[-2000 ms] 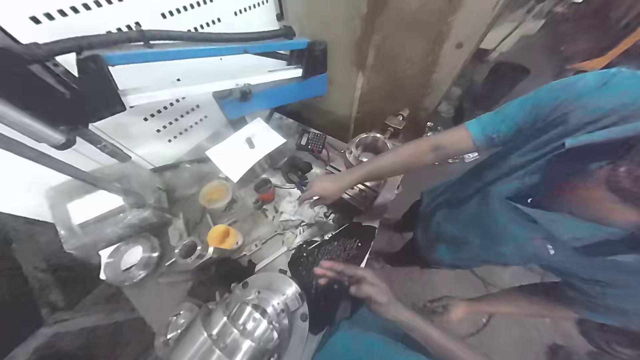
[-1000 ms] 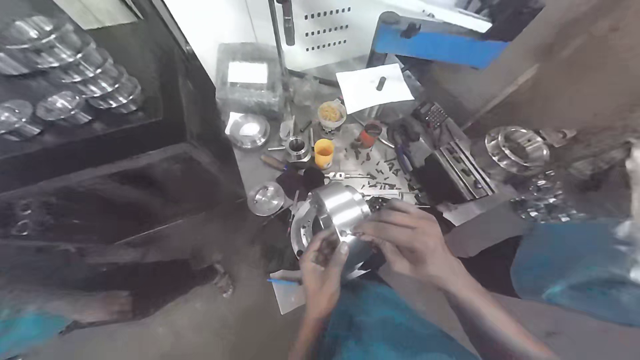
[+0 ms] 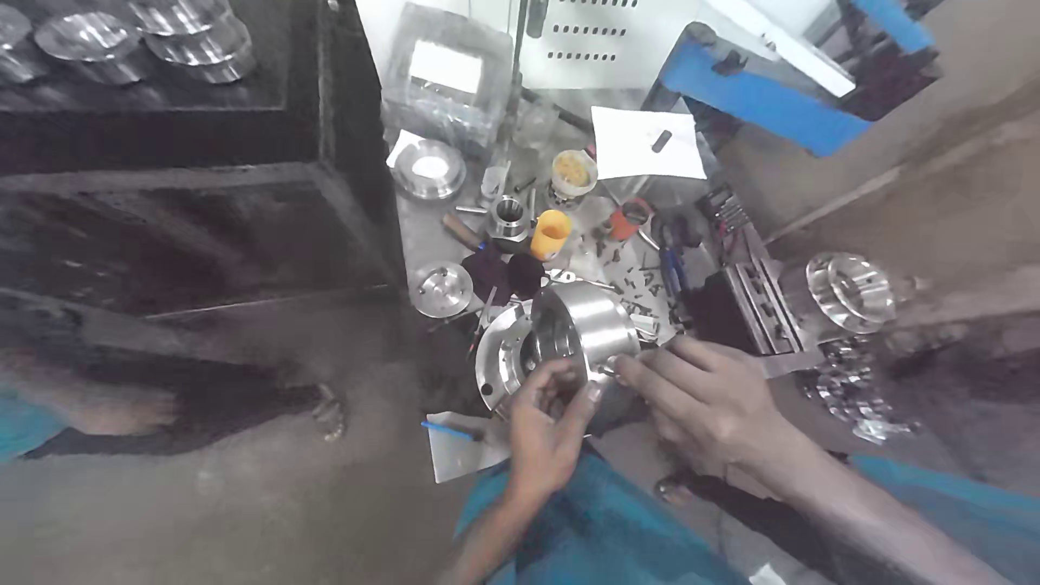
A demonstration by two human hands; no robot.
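A shiny metal cylinder (image 3: pixel 597 321) lies tilted on a larger flanged metal part (image 3: pixel 497 357) at the near edge of the bench. My left hand (image 3: pixel 548 431) holds the near rim of the cylinder, its fingertips partly inside the opening. My right hand (image 3: pixel 707 398) is at the cylinder's near side, thumb and forefinger closed on a small metal piece (image 3: pixel 609 367) against its wall; the piece is too small to name. Beyond the cylinder stand a yellow cup (image 3: pixel 552 234) and an orange-red container (image 3: pixel 630 219), with loose small screws or pins (image 3: pixel 638 280) beside them.
A round metal disc (image 3: pixel 441 290) and a metal ring (image 3: pixel 509 213) are at the left. A machine vise (image 3: pixel 760 305), pliers (image 3: pixel 673 268) and a flanged part (image 3: pixel 851 292) are at the right. White paper (image 3: pixel 647 144) lies at the back. People stand at both sides.
The view has swung strongly since the oldest frame. There one hand was raised off the parts; now both hands are on the cylinder. Since one second ago they have barely moved.
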